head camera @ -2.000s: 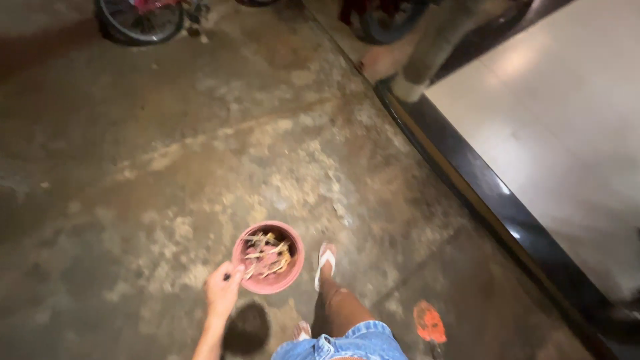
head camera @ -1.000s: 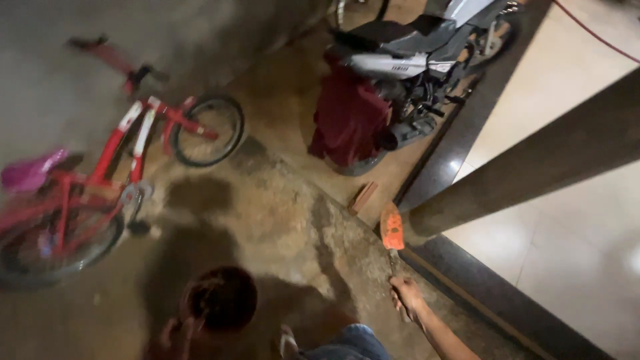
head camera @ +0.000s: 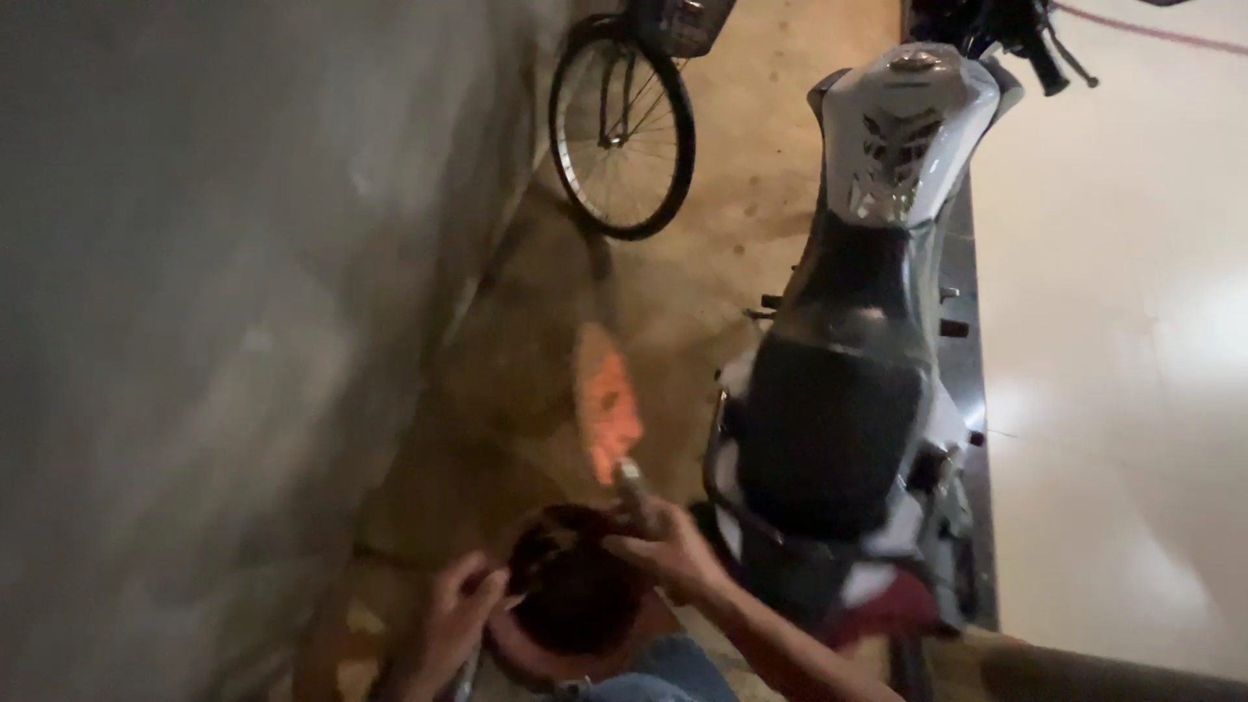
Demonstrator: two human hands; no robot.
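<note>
My right hand (head camera: 668, 551) is closed around the handle of an orange-bladed trowel (head camera: 606, 405), whose blade points up and away from me. Low in the view, close to my denim shorts (head camera: 653, 673), is a reddish round pot (head camera: 526, 648). Its inside is dark, with some pale bits near the far rim. At the pot's left side my left hand (head camera: 466, 604) has its fingers bent by the rim; blur hides whether they grip it. My right hand is over the pot's right rim.
A parked motorcycle (head camera: 829, 419) stands close on the right, beside a dark step edge (head camera: 975, 487) and a pale tiled floor (head camera: 1111, 409). A bicycle wheel (head camera: 624, 132) is ahead. On the left rises a grey wall (head camera: 224, 292). A reddish hose (head camera: 1150, 29) lies at top right.
The view has swung a lot. My right hand, held out with the trowel a second ago, is now beside the pot. The motorcycle is nearer, and the red bicycle is out of view.
</note>
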